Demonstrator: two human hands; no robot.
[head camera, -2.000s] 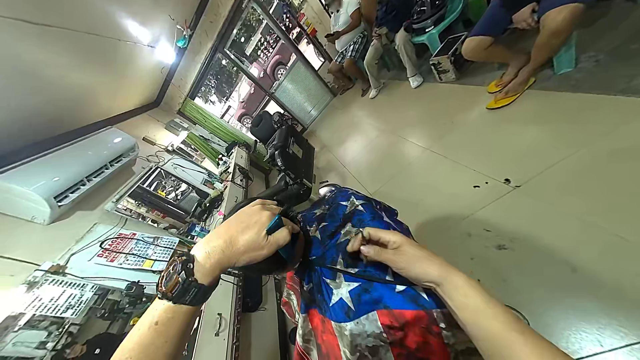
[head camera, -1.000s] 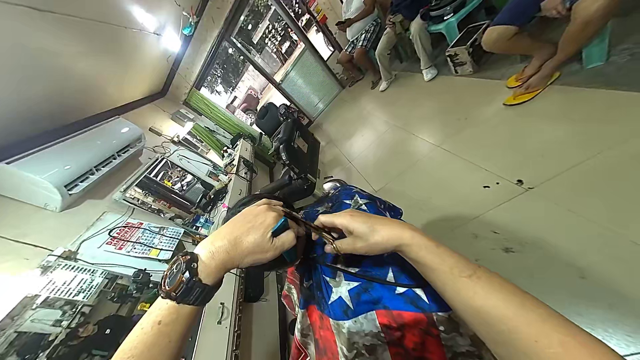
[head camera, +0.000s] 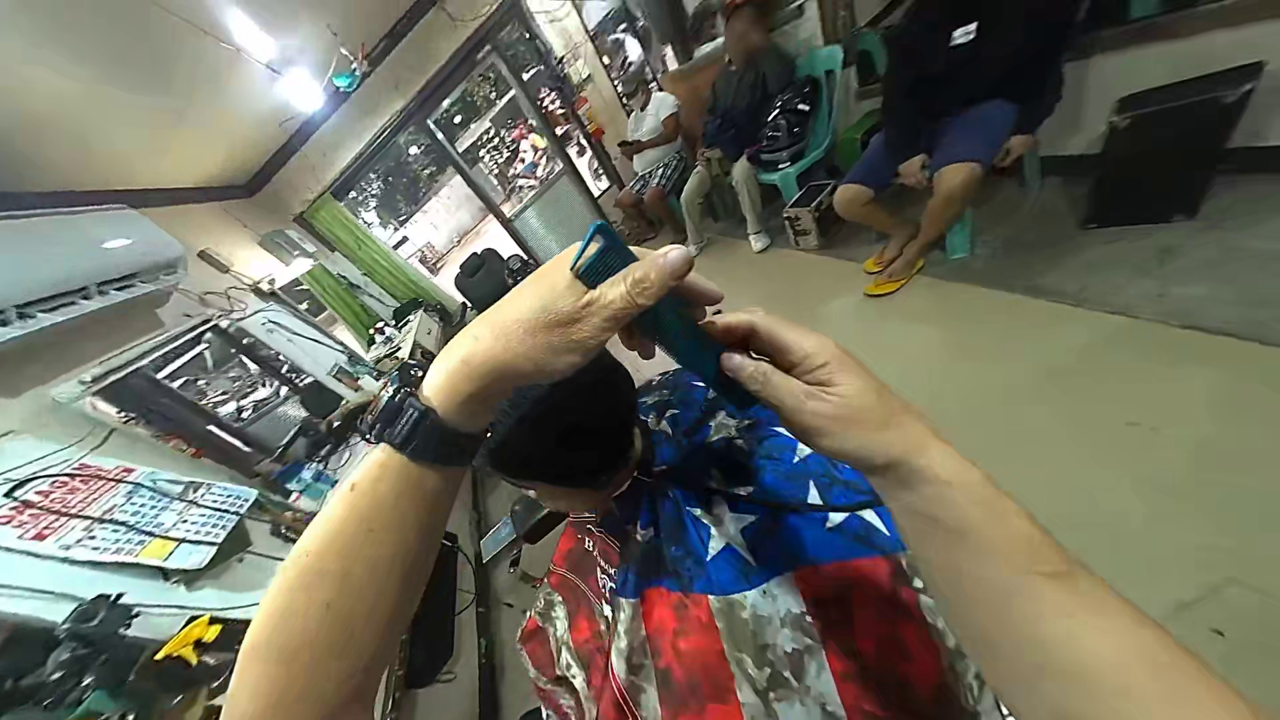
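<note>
A teal plastic comb (head camera: 682, 338) is held between both my hands, slanting above a seated person's dark-haired head (head camera: 565, 425). My left hand (head camera: 575, 310), with a black watch on its wrist, grips the comb's upper part, thumb along it. The fingers of my right hand (head camera: 815, 385) pinch the comb near its lower end. Under my hands, a barber's cape (head camera: 740, 560) with white stars on blue and red and pale stripes covers the person's shoulders and body. Whether anything else is in my left fingers is hidden.
Several people sit on chairs along the far wall, one in yellow flip-flops (head camera: 893, 279). A black barber chair (head camera: 485, 278) stands beyond the left hand. At left are a mirror (head camera: 235, 385), a wall calendar (head camera: 130, 510) and an air conditioner (head camera: 90, 265). A dark panel (head camera: 1165, 145) leans at right.
Both my hands have lifted off the person's head and neck area and now meet on the comb. My right hand was at the neck a second ago. The view has shifted.
</note>
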